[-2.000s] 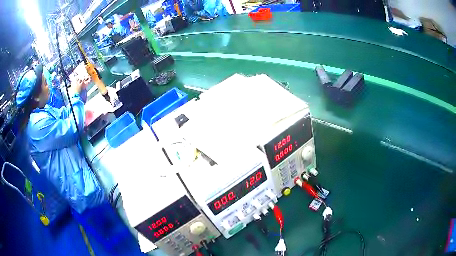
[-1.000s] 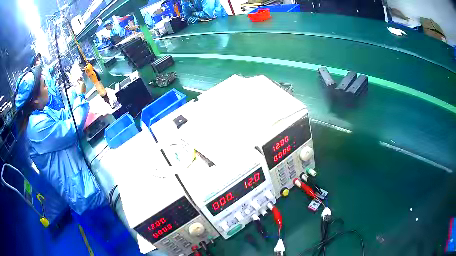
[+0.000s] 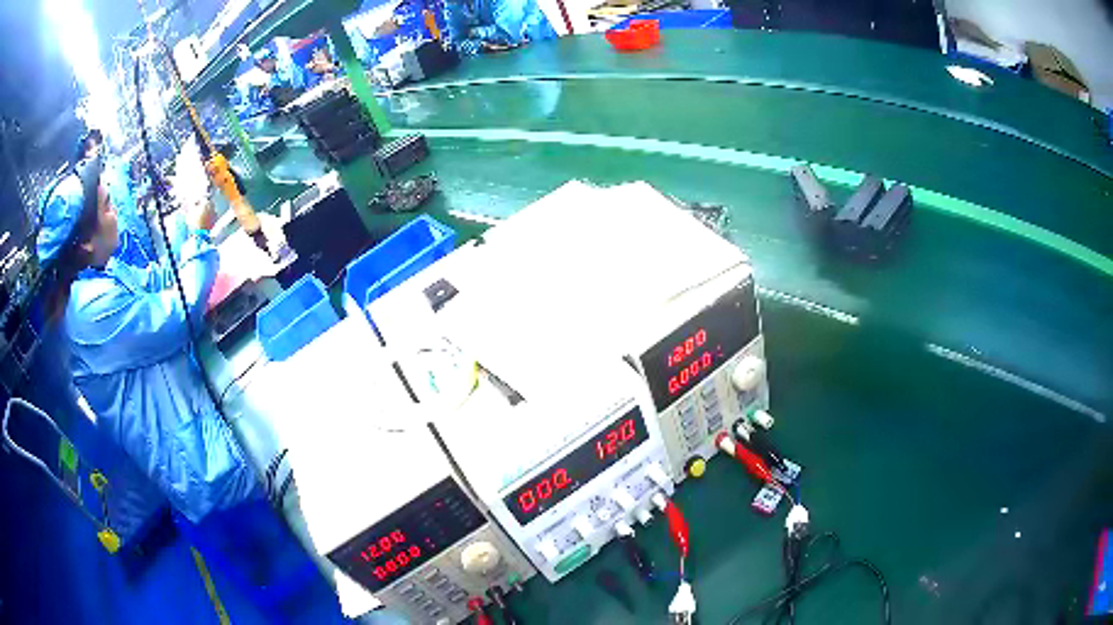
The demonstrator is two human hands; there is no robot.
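Observation:
Neither of my hands is in view. Nearest in front of me stand three white power supplies side by side: a left one [image 3: 409, 537], a middle one [image 3: 574, 476] and a right one [image 3: 702, 354]. Their red digits read around 12. A red test lead [image 3: 679, 530] hangs from the middle supply, ending in a white connector [image 3: 682, 601]. Another red lead [image 3: 749, 460] runs from the right supply. A white plug [image 3: 797, 521] with a thin black cable [image 3: 842, 540] lies on the green surface. A small dark square piece [image 3: 439, 293] lies on top of the supplies.
Black housings [image 3: 874, 217] sit on the green conveyor [image 3: 586, 116] at right. A greyish lacy piece [image 3: 405, 193] and black trays [image 3: 336, 126] are farther left. Blue bins [image 3: 293, 316] stand behind the supplies. A blue-coated person [image 3: 147, 330] works at left near an orange screwdriver [image 3: 232, 193].
The black housings on the belt have shifted a little to the right. A greyish piece behind the right supply shows more and has also moved right. The supplies and leads have not moved.

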